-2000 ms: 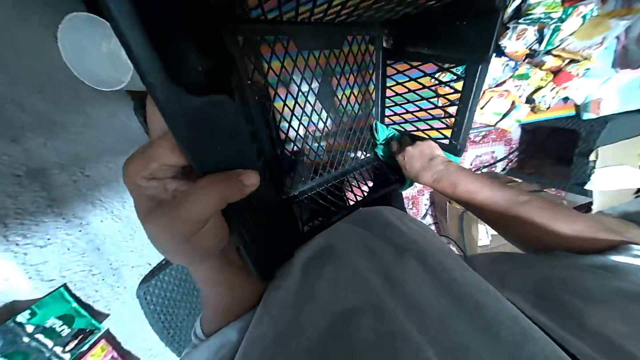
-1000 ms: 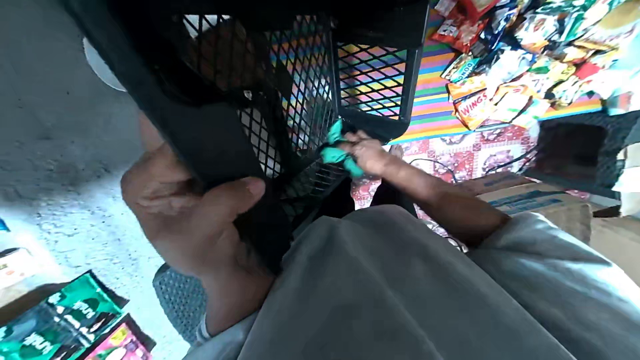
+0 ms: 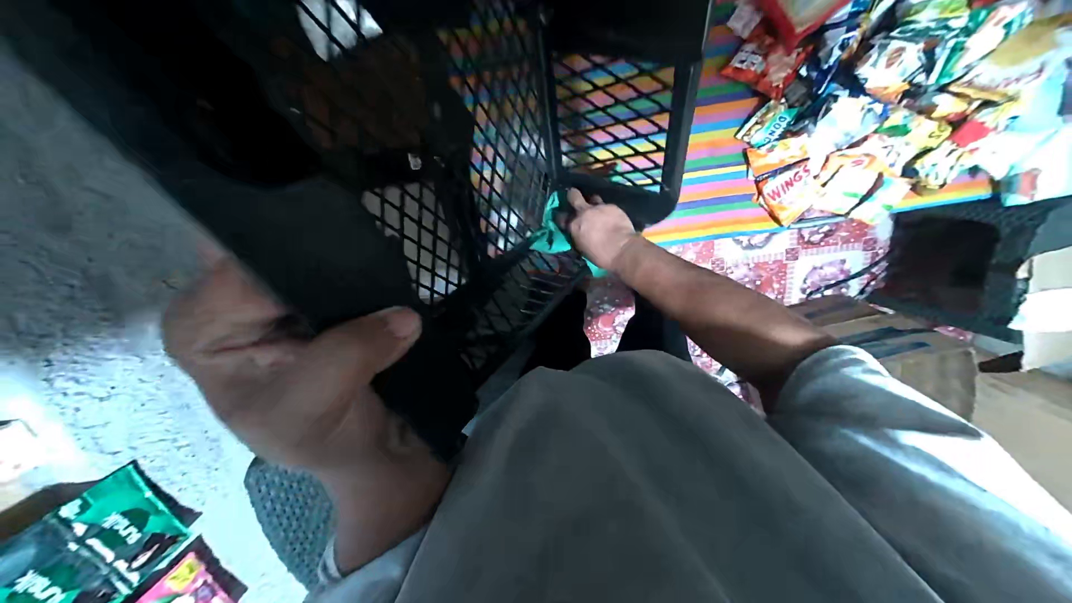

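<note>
A black plastic crate with mesh walls (image 3: 615, 117) lies tilted above my lap. My left hand (image 3: 293, 360) grips its broad solid edge at the left, the thumb lying over the near side and the fingers hidden behind. At the crate's lower right inner corner, my right hand (image 3: 601, 228) holds a green cloth (image 3: 553, 230) bunched against the plastic beside the mesh. Part of the cloth hangs below that hand.
Snack packets (image 3: 846, 176) lie piled on a striped mat (image 3: 720, 167) at the upper right. Below them are a patterned red and white sheet (image 3: 762, 268) and cardboard boxes (image 3: 930, 368). Green sachets (image 3: 117, 528) lie at lower left, and a grey woven seat (image 3: 289, 511) shows beside my left wrist.
My right hand has moved left with the green cloth along the lower part of the crate. The crate has shifted and tilted, while my left hand keeps its grip.
</note>
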